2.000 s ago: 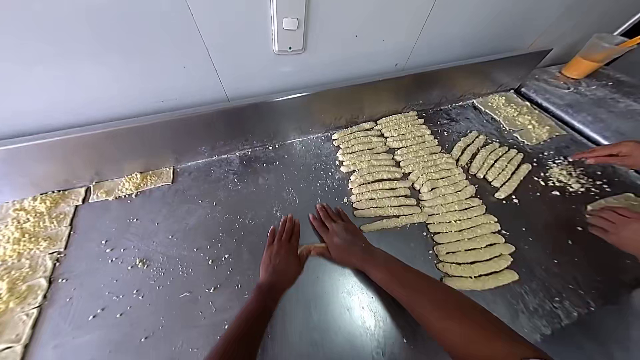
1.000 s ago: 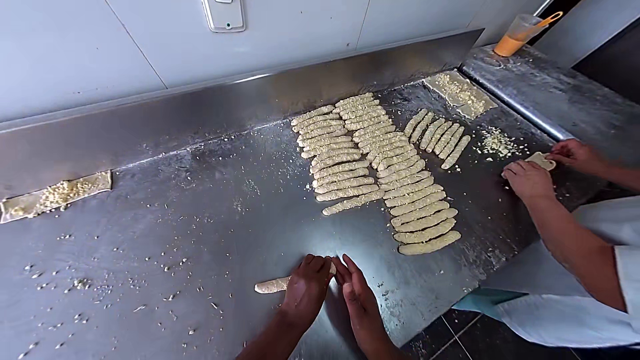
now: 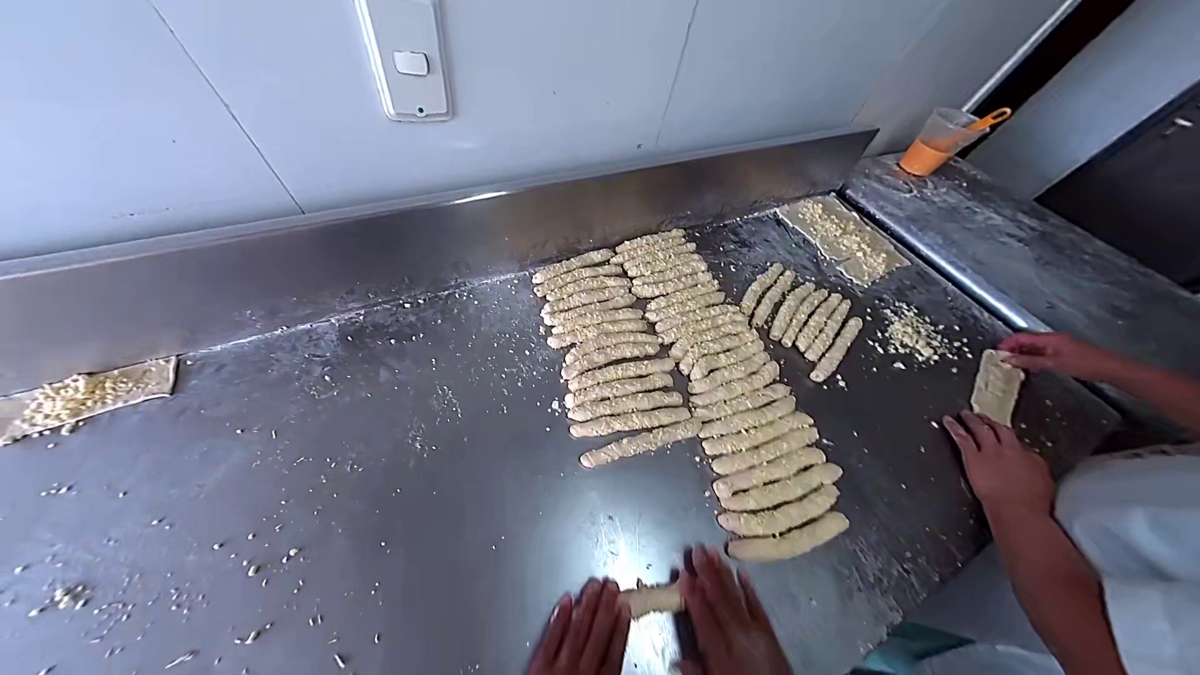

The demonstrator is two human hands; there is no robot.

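Observation:
At the bottom of the view, a short roll of dough lies on the metal table. My left hand rests flat over its left end, and my right hand lies over its right end, fingers extended. Only the roll's middle shows between them. Just beyond my hands, rows of dough sticks coated with grated crumbs lie side by side. A flat dough strip topped with grated crumbs is at the far left.
A co-worker's hands hold a dough piece at the right. Nearby lie more dough sticks, a crumb pile and a topped dough sheet. A plastic jug with orange contents stands at the back right, beyond the table's raised edge.
A second ago my hands were together over the roll, its left end showing; now they are apart on its two ends. The co-worker's hands have moved apart along their dough piece. The view has shifted.

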